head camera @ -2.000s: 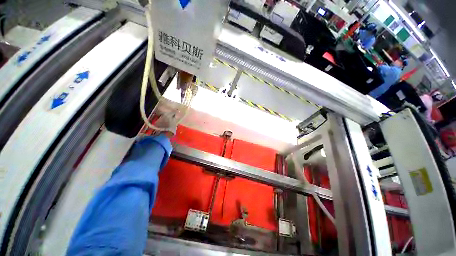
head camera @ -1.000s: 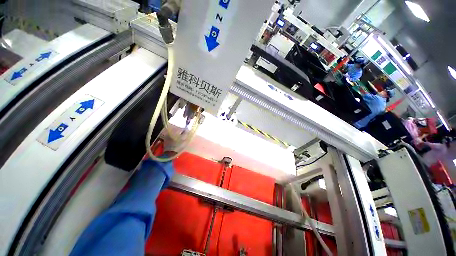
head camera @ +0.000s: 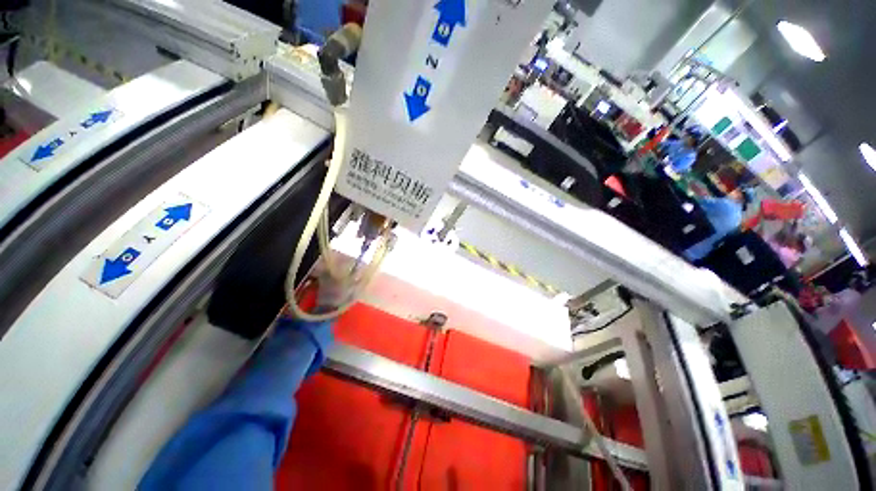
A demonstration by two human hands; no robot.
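Observation:
My left hand [head camera: 333,291], in a blue sleeve, reaches in from the lower left to below the robot head [head camera: 423,105], a white box with Chinese characters and blue arrows. The hand is small and blurred, partly behind the cream air hose [head camera: 312,221] loop. Its fingers and anything in them cannot be made out. The tool end [head camera: 373,226] hangs under the head, just above the hand. The red base plate [head camera: 480,374] lies beside and below the hand. My right hand is not in view.
A silver conveyor rail [head camera: 432,388] crosses above the red base. White linear axis covers [head camera: 158,235] run along the left. A white gantry beam [head camera: 596,235] runs behind. A white rear box [head camera: 471,278] stands behind the base. People in blue are far off at upper right.
The view has tilted up, so the robot head, hose and hand sit lower in the picture and the near fittings are out of it. The hand stays under the head.

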